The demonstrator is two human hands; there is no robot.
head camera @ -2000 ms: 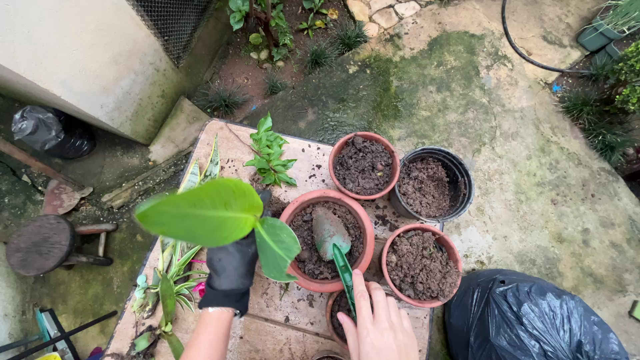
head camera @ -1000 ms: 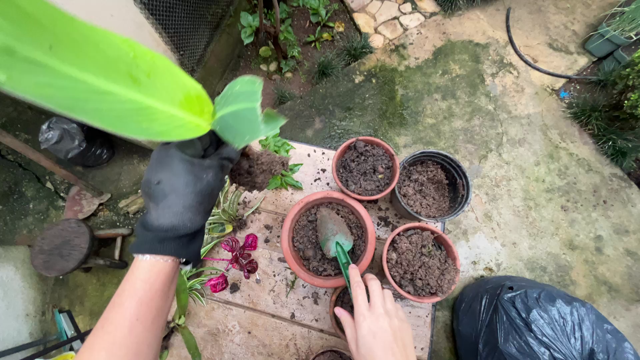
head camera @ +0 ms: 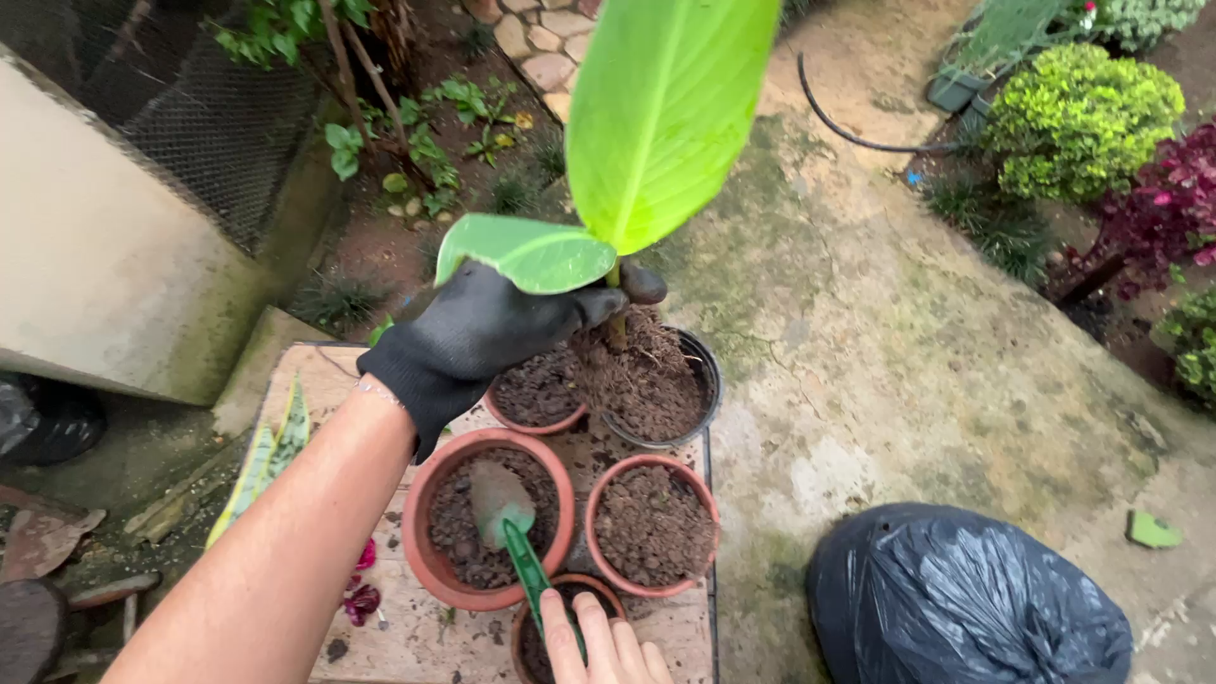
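Note:
My left hand (head camera: 503, 328), in a black glove, grips the stem of a broad-leaved plant (head camera: 665, 123) by its base. Its bare roots with soil (head camera: 632, 351) hang above the black plastic pot (head camera: 714, 380). The fingers of my bare right hand (head camera: 594, 641) rest on the green handle of a hand trowel (head camera: 522, 560); how far they close round it is partly hidden. The trowel's blade lies on the soil in the large terracotta-coloured pot (head camera: 418, 518). Similar pots of soil stand beside it: one behind (head camera: 537, 427), one at right (head camera: 714, 532), a small one (head camera: 617, 598) under my right hand.
The pots stand on a tiled table (head camera: 380, 655). A variegated snake plant (head camera: 271, 465) and magenta leaves (head camera: 361, 603) are at its left. A full black plastic bag (head camera: 969, 608) stands at right. A wooden stool (head camera: 28, 632) is at lower left, and a black hose (head camera: 855, 141) lies on the paving.
My left hand has lifted the plant from the table's left side and carried it right, over the black pot. My right hand has stayed at the trowel handle. The view has shifted.

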